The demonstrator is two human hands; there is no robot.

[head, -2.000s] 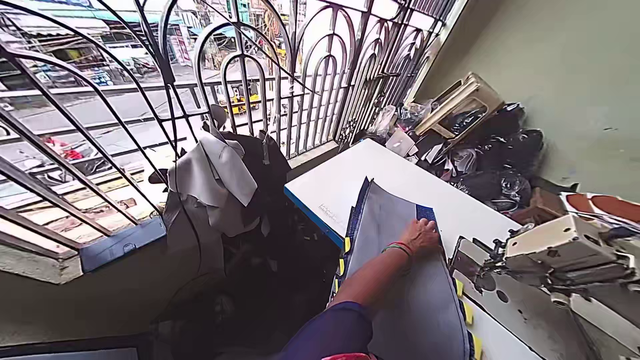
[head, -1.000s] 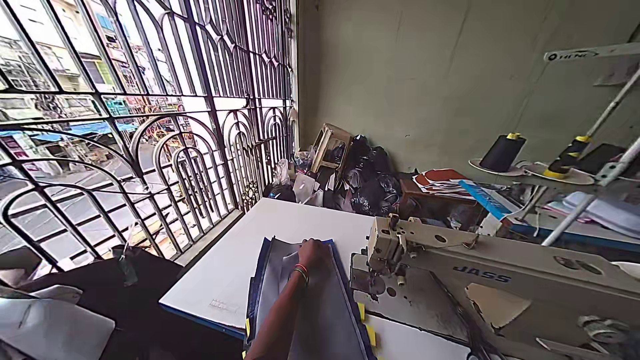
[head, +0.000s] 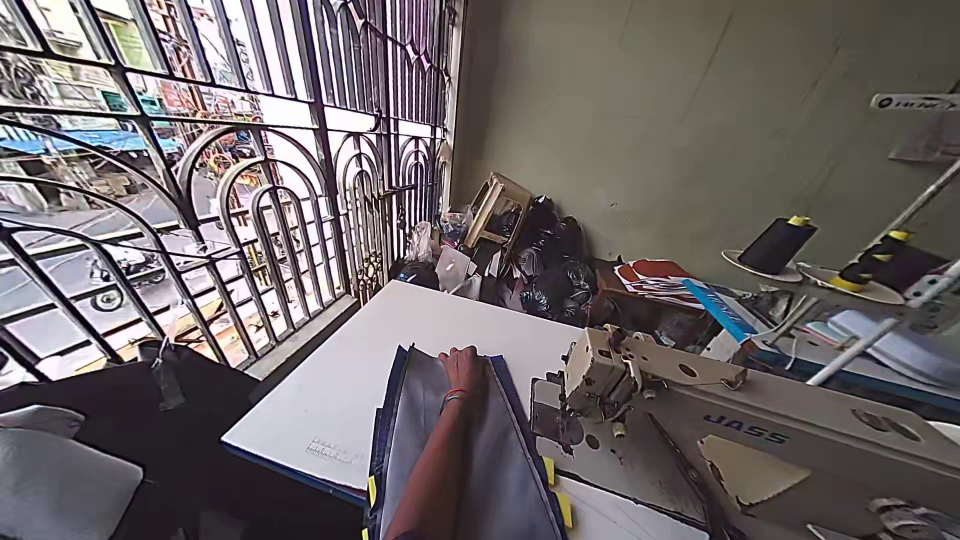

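My left hand (head: 461, 369), with a red band at its wrist, reaches up from the bottom middle. Its fingers are curled on the upper edge of a long grey fabric piece (head: 499, 469) with dark blue borders. Small yellow tabs stick out along both sides of the piece, which lies on a white tabletop (head: 352, 375). Part of the fabric is hidden under my forearm. Just right of it stands a beige JASS industrial sewing machine (head: 705, 405), its needle area near the fabric's right border. My right hand is out of view.
A window grille (head: 262, 187) runs along the left, above dark cloth (head: 187, 435) and a grey piece (head: 64, 480). Black plastic bags (head: 555, 262) and a tilted stool (head: 499, 210) are piled behind the table. Thread cones (head: 780, 244) stand at the right.
The view has swung right, bringing more of the sewing machine and the thread cones into sight. My left hand stays at the upper part of the grey fabric.
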